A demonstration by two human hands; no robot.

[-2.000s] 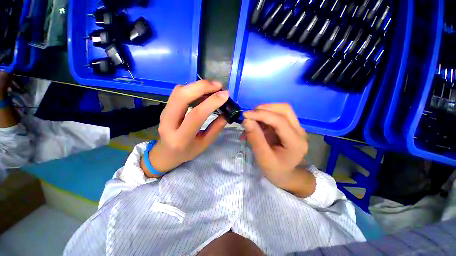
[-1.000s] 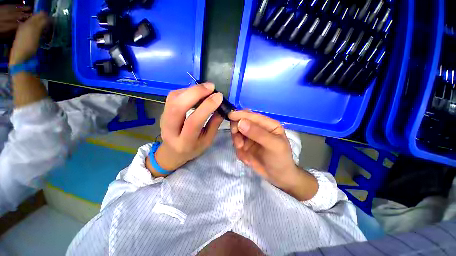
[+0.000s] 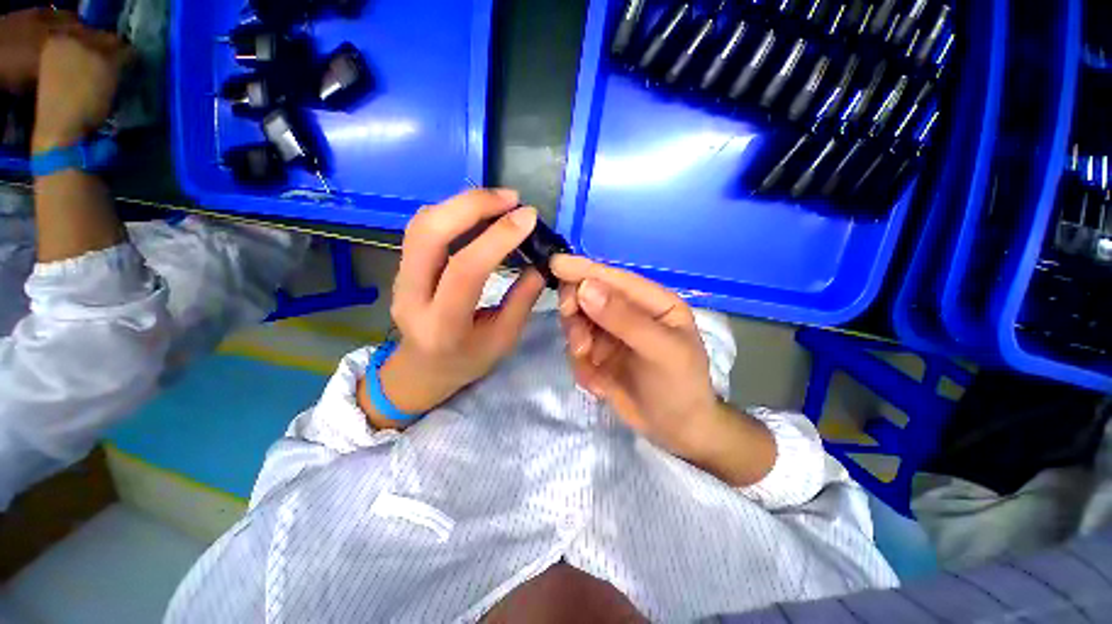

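Note:
A small black adapter housing (image 3: 541,244) is held in the air near the bench edge, between the two blue trays. My left hand (image 3: 461,283) is closed on it with the fingertips and hides part of it. A thin pale pin shows beyond the left fingers. My right hand (image 3: 640,347) touches the housing's near end with its fingertips; whether it grips the housing or a small part is hard to tell. The circuit board is not visible.
The left tray (image 3: 415,159) holds loose black units with thin prongs. The right tray (image 3: 683,195) holds slanting rows of black units. Stacked blue trays (image 3: 1010,293) stand at far right. Another person's arm (image 3: 73,183) with a blue wrist band reaches in at far left.
Since the earliest frame, my right fingers have moved left and closed in against the housing's end, and the housing has shifted slightly left and up. The other person's arm has come in at far left.

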